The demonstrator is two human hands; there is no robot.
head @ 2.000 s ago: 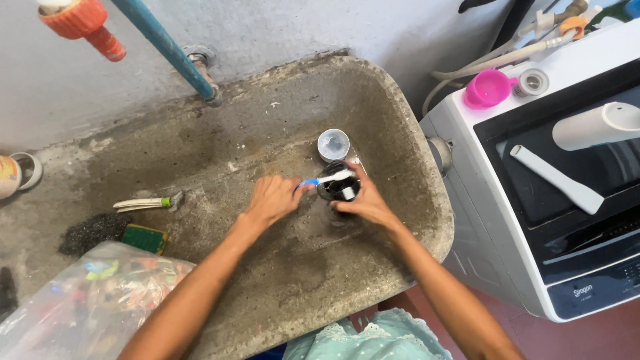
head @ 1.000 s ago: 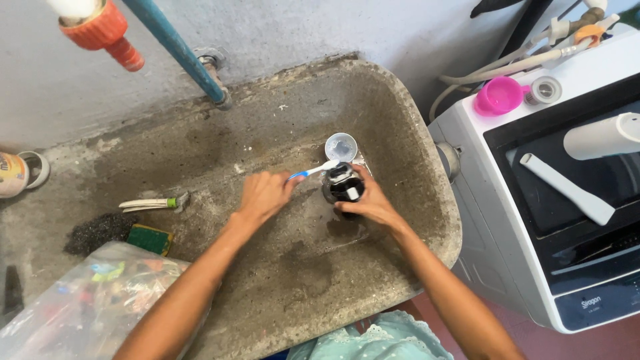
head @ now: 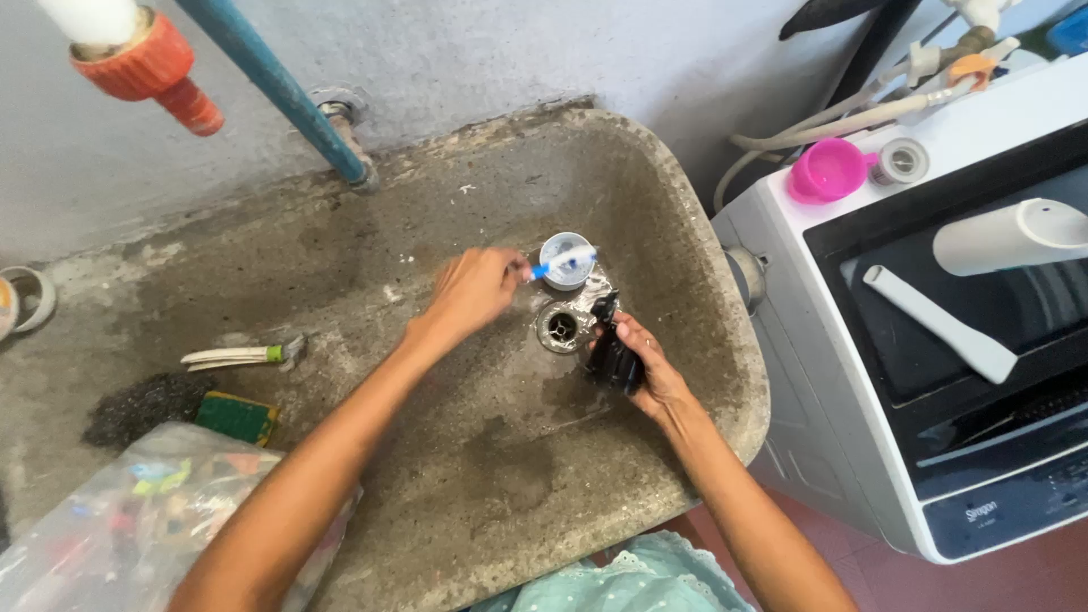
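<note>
My left hand (head: 480, 285) grips the blue end of a toothbrush (head: 565, 261), whose pale head is over a small round container (head: 567, 246) with liquid in it. Blur hides the bristles. My right hand (head: 650, 361) is closed around a glossy black plastic part (head: 614, 357), tilted beside the metal drain (head: 561, 327) of a concrete sink (head: 510, 476). The container stands just behind the drain. What exactly the black part is, I cannot tell.
A green scouring sponge (head: 236, 417), dark steel wool (head: 149, 408), a white-handled brush (head: 229, 357) and a clear plastic bag (head: 161, 518) lie at the left. A blue pipe (head: 280, 89) rises behind. On the right, a washing machine (head: 795, 399) bears a pink cup (head: 826, 172) and white plastic parts (head: 943, 327).
The toothbrush has moved off the black part to over the container. My right hand has tilted the black part and lowered it towards me, and the drain now shows.
</note>
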